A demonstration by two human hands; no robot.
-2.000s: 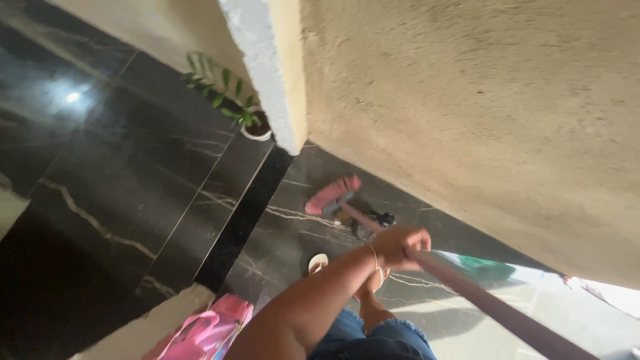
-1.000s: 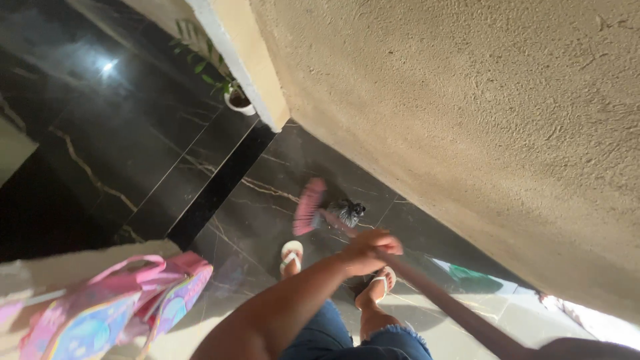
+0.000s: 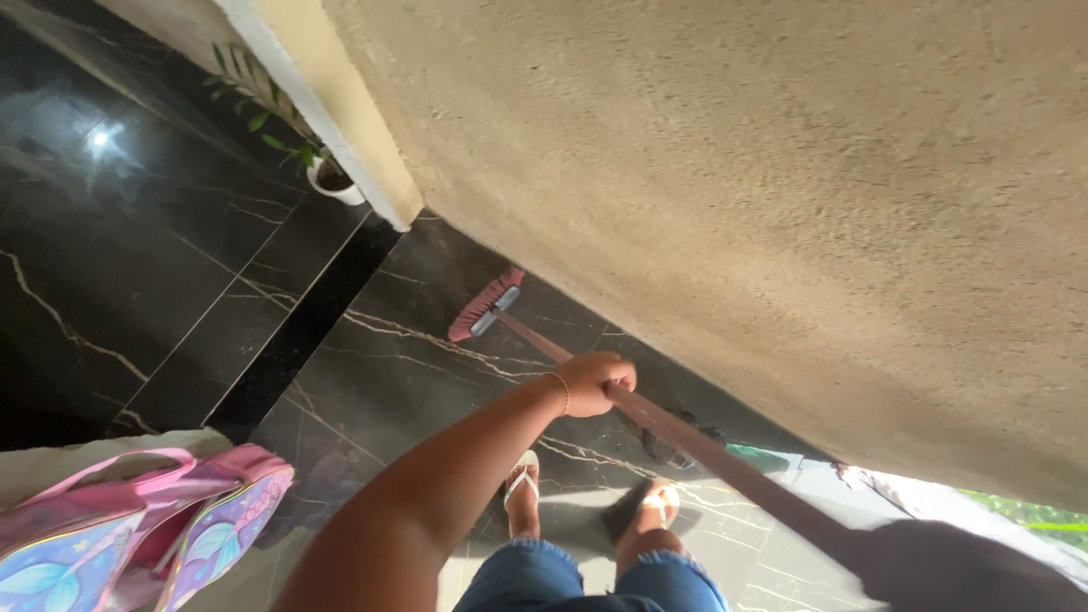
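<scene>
My left hand [image 3: 597, 384] is closed around the handle of a broom [image 3: 718, 455]. The handle slants from the lower right, where it is blurred and close to the camera, up to the broom head [image 3: 487, 306]. Pink bristles and a grey block form that head, which lies on the dark marbled tile floor [image 3: 408, 382] near the wall's foot. A dark object [image 3: 671, 442], partly hidden behind the handle, sits on the floor near the wall. My right hand cannot be made out in this view.
A rough beige wall [image 3: 722, 195] fills the upper right. A potted plant [image 3: 336, 178] stands beyond the wall's end, by a black threshold strip [image 3: 306, 327]. A pink and purple bag [image 3: 161, 518] is at lower left. My feet in white flip-flops [image 3: 523, 480] are below the hand.
The broom head has moved away from the dark object, which was beside it one second ago and now lies behind the handle, nearer my feet. My left hand has kept its hold.
</scene>
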